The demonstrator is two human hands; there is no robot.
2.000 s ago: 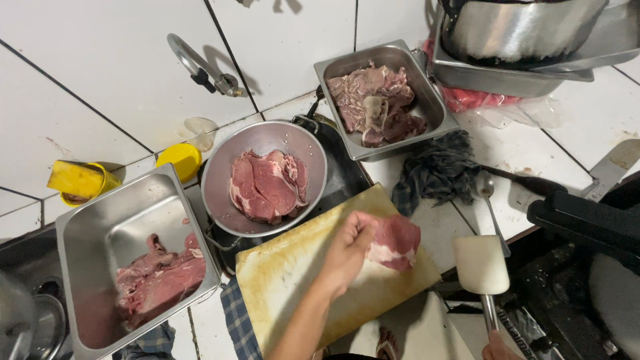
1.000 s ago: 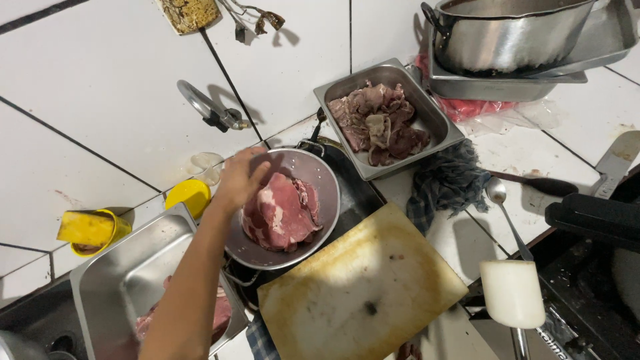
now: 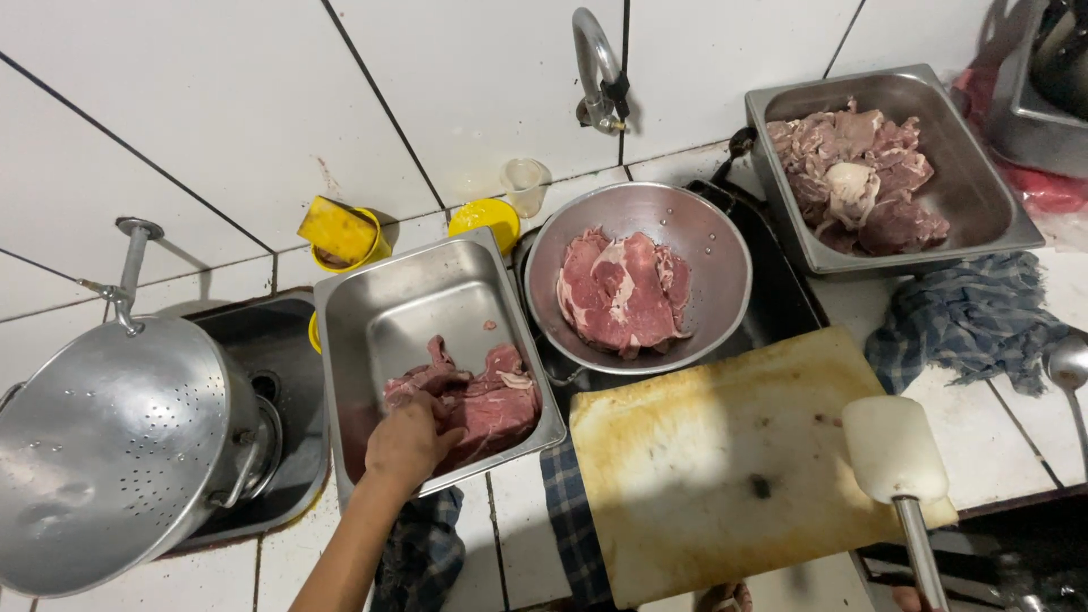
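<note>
My left hand reaches into a steel pan on the left, its fingers on slices of raw red meat; whether they grip a slice is hard to tell. At the bottom right, my right hand, mostly out of frame, holds the metal handle of a meat mallet with a white head. The mallet head is over the right part of a stained cutting board. Behind the board, a round metal bowl holds flat meat slices. Another steel pan at the right holds paler meat pieces.
A metal colander rests over the sink at the left. A faucet projects from the tiled wall above the bowl. Checkered cloths lie around the board, and a spoon is at the right edge. Yellow containers stand by the wall.
My left hand was over the board with a meat slice, then at the round bowl, and is now in the left pan. The slice is gone from the board. The view has swung left.
</note>
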